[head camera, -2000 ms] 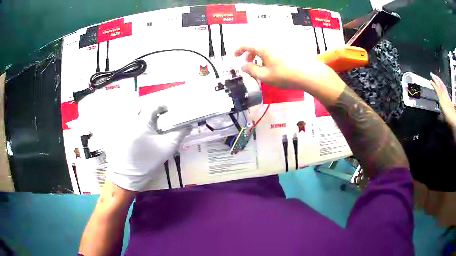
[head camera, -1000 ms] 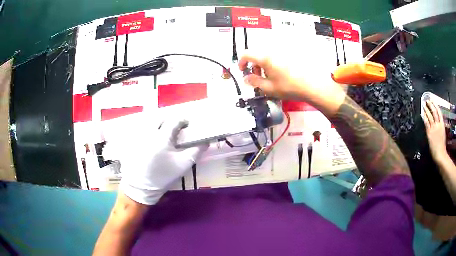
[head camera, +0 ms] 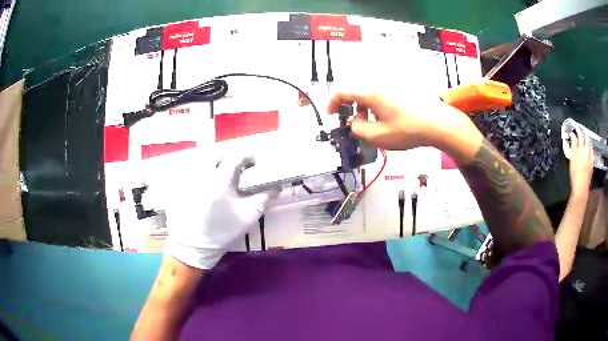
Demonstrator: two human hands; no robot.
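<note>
A long white appliance body (head camera: pixel 287 156) lies across the cardboard. My left hand (head camera: pixel 217 210), in a white glove, grips its left part. A black bracket (head camera: pixel 341 143) sits across the body's right end. My bare right hand (head camera: pixel 393 120) is at the bracket, thumb and fingertips around a small dark part (head camera: pixel 345 114) above it. The round end behind the bracket is partly hidden by this hand. A circuit board (head camera: pixel 345 208) hangs on wires below the bracket, seen nearly edge-on. A red wire (head camera: pixel 377 174) curves beside it. A black cord (head camera: pixel 190 95) lies coiled at the upper left, its lead running to the bracket.
White printed cardboard (head camera: pixel 253 46) covers the green bench. An orange case (head camera: pixel 479 97) lies at its right edge, beside a pile of small black parts (head camera: pixel 517 126) and a dark upright box (head camera: pixel 519 60). Another person's hand (head camera: pixel 579 150) holds a white housing at the far right.
My right hand has come down from above the body onto the bracket. My left hand keeps its grip. The neighbour's hand and arm have shifted at the far right.
</note>
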